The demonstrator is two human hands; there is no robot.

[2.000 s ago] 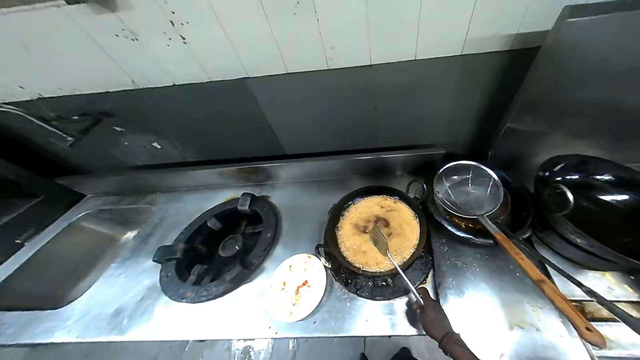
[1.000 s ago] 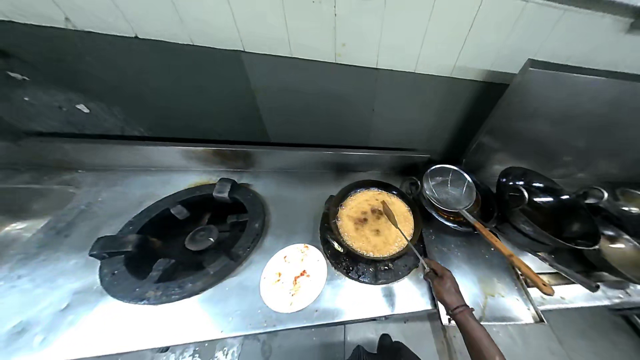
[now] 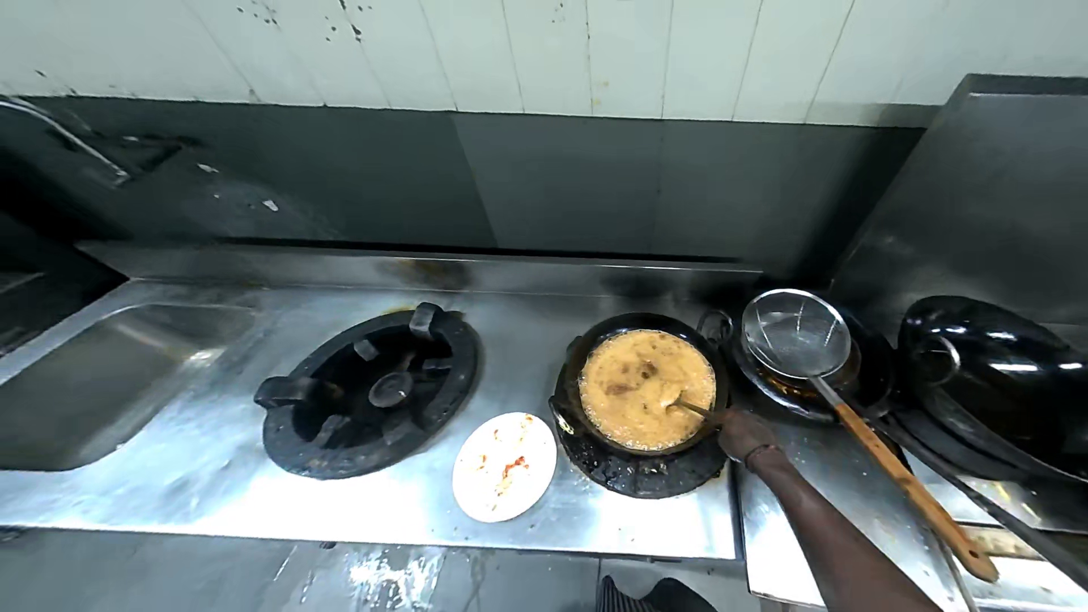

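My right hand (image 3: pixel 745 436) grips the handle of a metal spoon or ladle (image 3: pixel 690 408) at the right rim of a black wok (image 3: pixel 639 320). The utensil's head is sunk in light brown, bubbling liquid (image 3: pixel 648 382) with darker patches, so its shape is hidden. The wok sits on a black burner. Just left of it lies a white plate (image 3: pixel 505 467) with red and pale food scraps. My left hand is not in view.
An unused-looking black cast-iron burner (image 3: pixel 374 391) stands left, beside a steel sink basin (image 3: pixel 119 382). On the right, a wire-mesh strainer (image 3: pixel 796 333) with a wooden handle rests across a dark pan (image 3: pixel 871 365). Farther right are black woks (image 3: pixel 994 374) and a long dark-handled utensil (image 3: pixel 986 497).
My right hand has moved up to the wok's rim. The utensil's flat head, seen on the liquid's surface before, is now sunk in it.
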